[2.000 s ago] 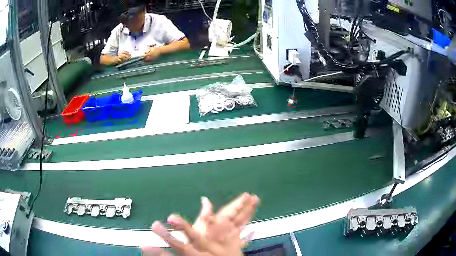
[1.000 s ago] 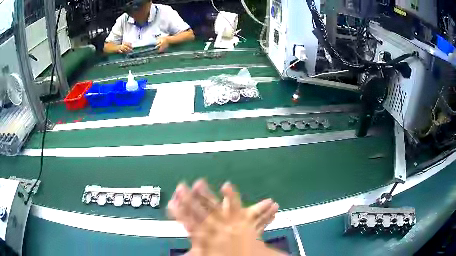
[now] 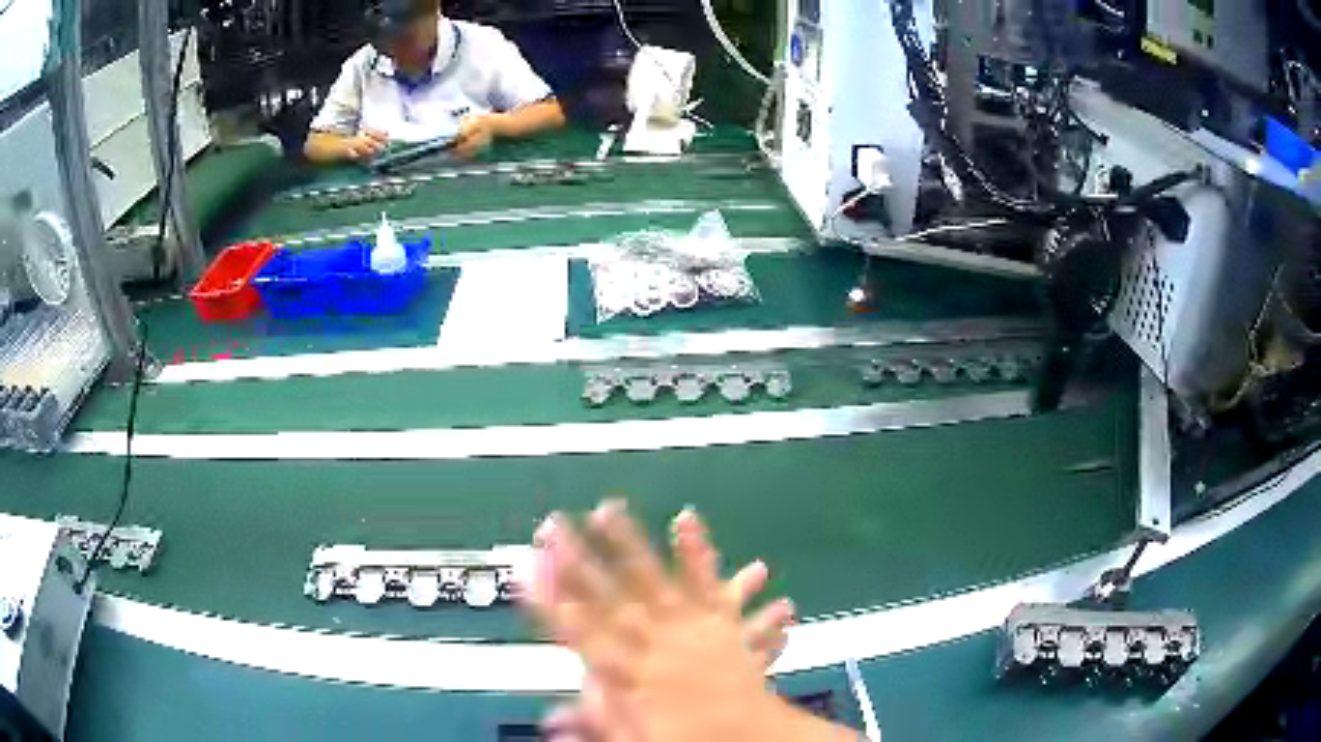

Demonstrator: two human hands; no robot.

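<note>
My right hand (image 3: 688,660) is blurred at the bottom centre, fingers spread, laid across my left hand (image 3: 771,623). My left hand is mostly hidden behind it; fingertips show at its right side. No object shows in either hand. A grey-silver multi-bay part (image 3: 420,577) lies on the green conveyor (image 3: 869,507), its right end meeting my fingers in the view. Another multi-bay part (image 3: 123,545) shows at the far left. A dark tray (image 3: 525,734) is partly visible below my hands, mostly cut off and covered.
A standing multi-bay unit (image 3: 1104,641) is at right beside a metal arm (image 3: 1127,565). Pale rails (image 3: 362,649) cross the view. More bars (image 3: 688,383) lie on the farther belt. Beyond are red (image 3: 232,281) and blue bins (image 3: 341,283), a ring bag (image 3: 674,273) and a seated person (image 3: 435,94).
The near bar has moved right towards my hands, and another has appeared at far left. Bars on the farther belt have moved left. My hands stay together, shifting against each other.
</note>
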